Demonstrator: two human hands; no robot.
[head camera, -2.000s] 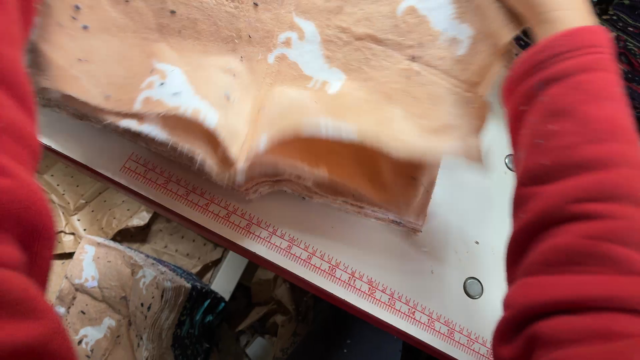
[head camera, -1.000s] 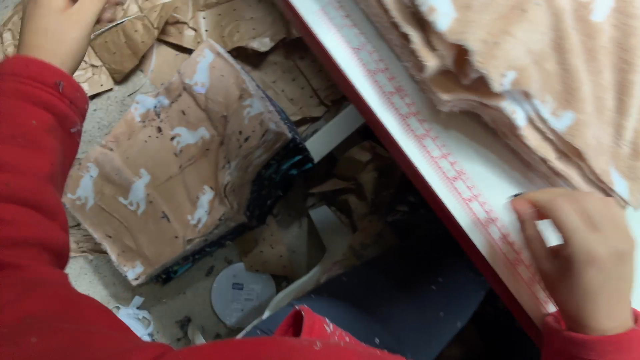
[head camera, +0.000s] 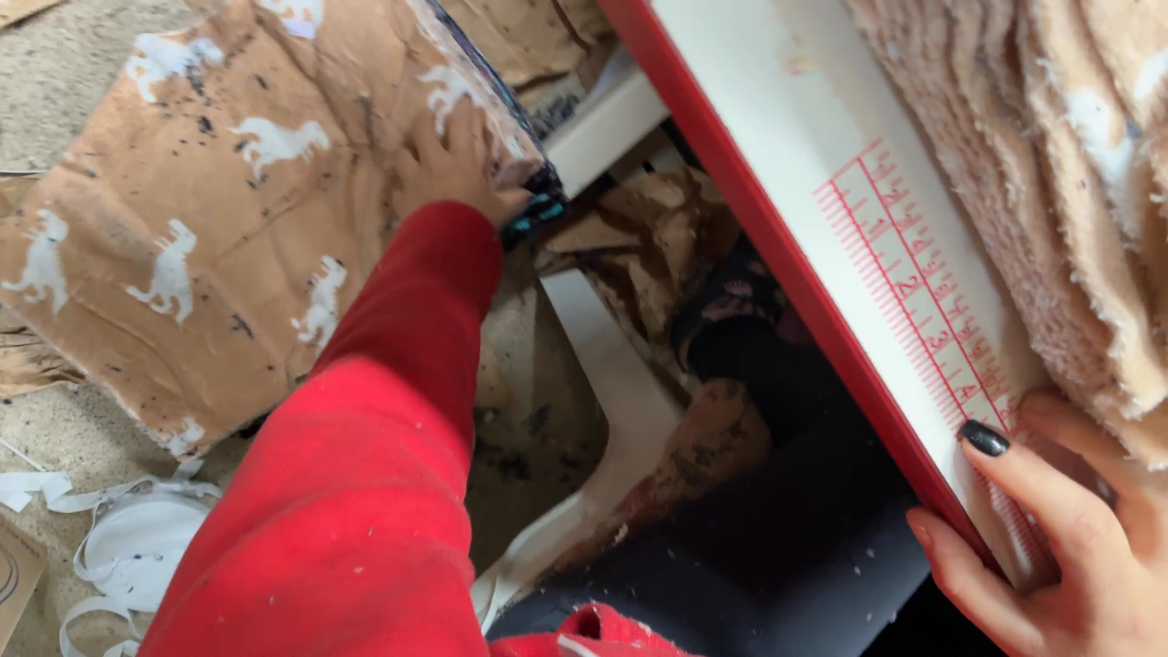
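My left hand (head camera: 452, 169) reaches down with spread fingers onto the right edge of a folded stack of tan fabric (head camera: 237, 201) with white animal prints, which lies low beside the table. Dark and teal cloth shows under that edge. My right hand (head camera: 1058, 538), with dark polish on one nail, rests at the table's edge over the printed red ruler scale (head camera: 931, 292). Its fingers touch or lie close to the lower corner of a thick pile of tan fleece-like fabric (head camera: 1022, 182) on the white tabletop; whether they grip it cannot be told.
The table's red edge (head camera: 757, 210) runs diagonally between the two fabric stacks. Below are a pale metal table leg (head camera: 607, 119), crumpled brown paper (head camera: 639, 246), a roll of white tape or ribbon (head camera: 141, 547) with loose strands, and my tattooed leg (head camera: 712, 447).
My left hand has moved from beyond the low stack onto its right edge. My right hand stays by the table's edge. Earlier, tan fabric was being spread or lifted over the ruler; the view has swung left.
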